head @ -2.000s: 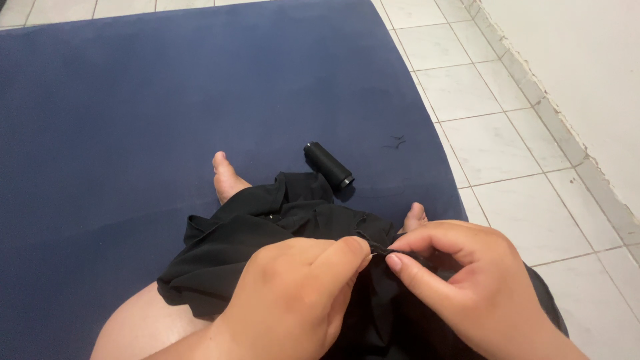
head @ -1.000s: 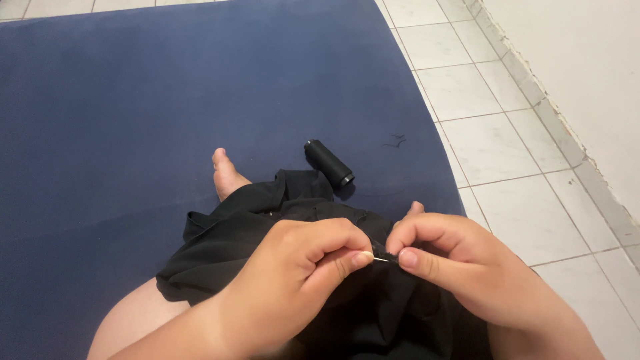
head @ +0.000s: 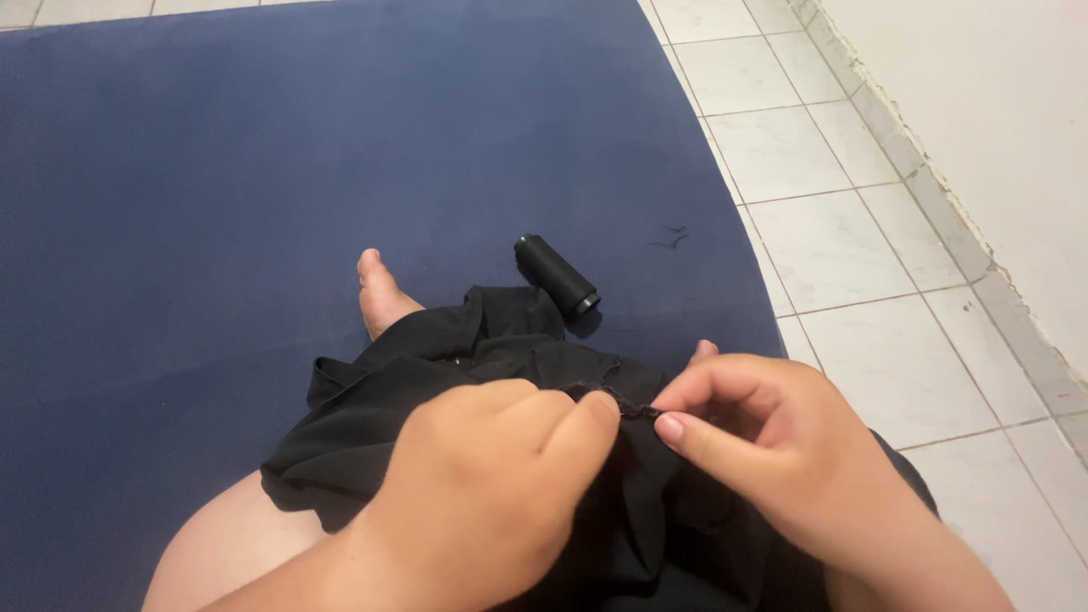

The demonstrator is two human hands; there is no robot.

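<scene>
Black fabric [head: 382, 382] lies bunched across my lap, with a stitched edge pulled up between my hands. My left hand [head: 501, 467] is curled at that edge, its thumb and forefinger pressed together; whether the needle is between them is hidden. Just to the right, my right hand [head: 765, 433] pinches the end of the black fabric's edge between thumb and forefinger. A spool of black thread [head: 557, 274] lies on its side beyond the fabric, near the fold closest to it.
I sit on a blue-covered surface [head: 255, 170], probably a mattress. Loose black thread bits [head: 671, 238] lie right of the spool. My feet [head: 382, 297] show past the fabric. Tiled floor [head: 858, 246] and a white wall [head: 1003, 102] are at the right.
A second ago a needle showed between my left fingertips; it is out of sight now. My left hand has turned so its back faces up. The spool has stayed in place.
</scene>
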